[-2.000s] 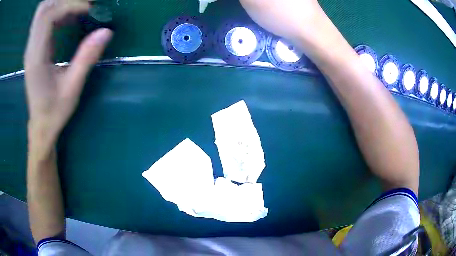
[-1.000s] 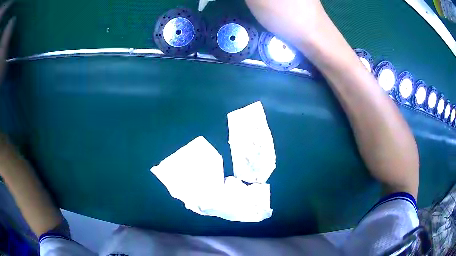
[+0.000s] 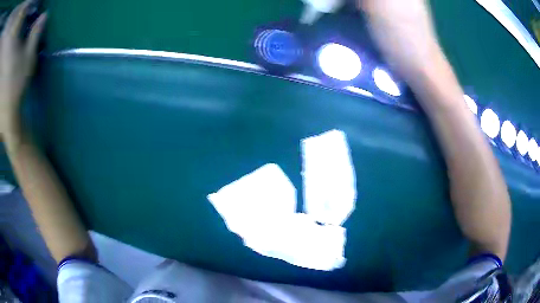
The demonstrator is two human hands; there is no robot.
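Note:
Round black parts with metal centres stand in a row along a pale strip. The leftmost disc (image 3: 277, 47) looks bluish and blurred; the second disc (image 3: 339, 62) and third glare white. My right hand (image 3: 394, 21) is at the top edge, its fingers cut off or hidden, beside the third disc. A pale bottle (image 3: 322, 6) with a narrow tip shows at the top edge, left of my right hand; the grip on it is not visible. My left hand (image 3: 16, 65) is blurred at the far left, fingers raised near something dark in the top left corner.
Folded white paper (image 3: 266, 207) lies on the glossy green worktop edge (image 3: 148, 148) near my body. More discs (image 3: 490, 123) continue right beyond my right forearm. The pale strip (image 3: 160, 55) runs left of the row. A wider pale band (image 3: 515, 26) is at the upper right.
The view has shifted, so discs and paper appear further right. My left hand, mostly out of view a second ago, shows again at the far left. More of the bottle shows, left of my right hand.

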